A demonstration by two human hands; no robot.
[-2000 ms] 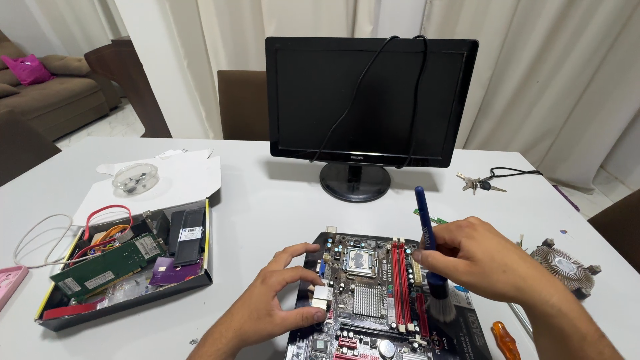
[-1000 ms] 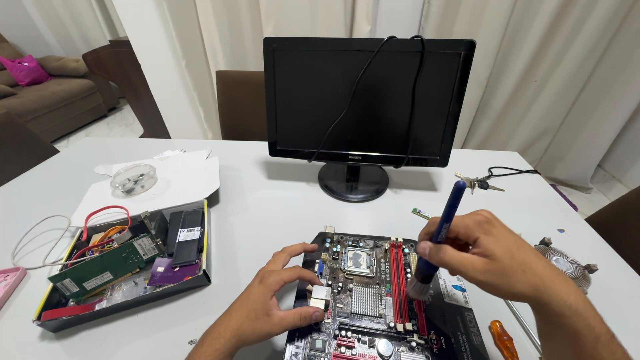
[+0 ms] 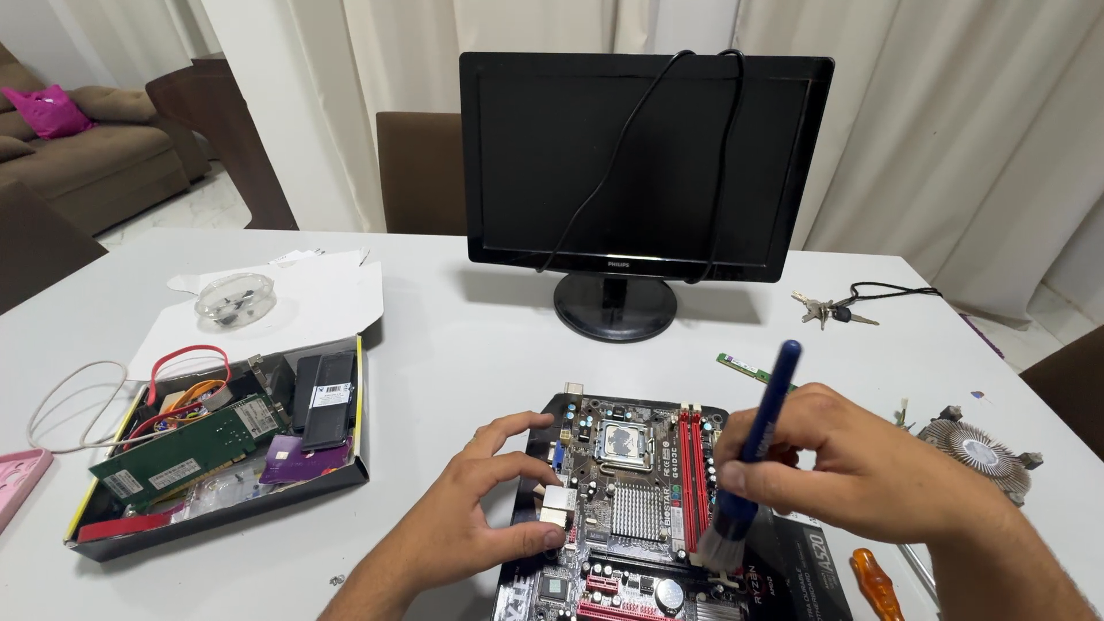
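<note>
A Biostar motherboard lies on a black motherboard box. My left hand rests at the board's left edge, fingers spread, with fingertips around the silver port housings. In my right hand is a blue-handled brush, tilted, its pale bristles down by the lower end of the red memory slots. The processor socket shows grey residue on the chip, and a silver heatsink sits below it. Part of the board's right side is hidden behind my right hand and the brush.
An open box of cards and cables lies left, near a clear plastic dish. A Philips monitor stands behind. A memory module, keys, a CPU cooler and an orange screwdriver handle lie right.
The brush has moved down along the right side of the memory slots, and its handle has changed its tilt. My left hand has stayed at the board's left edge.
</note>
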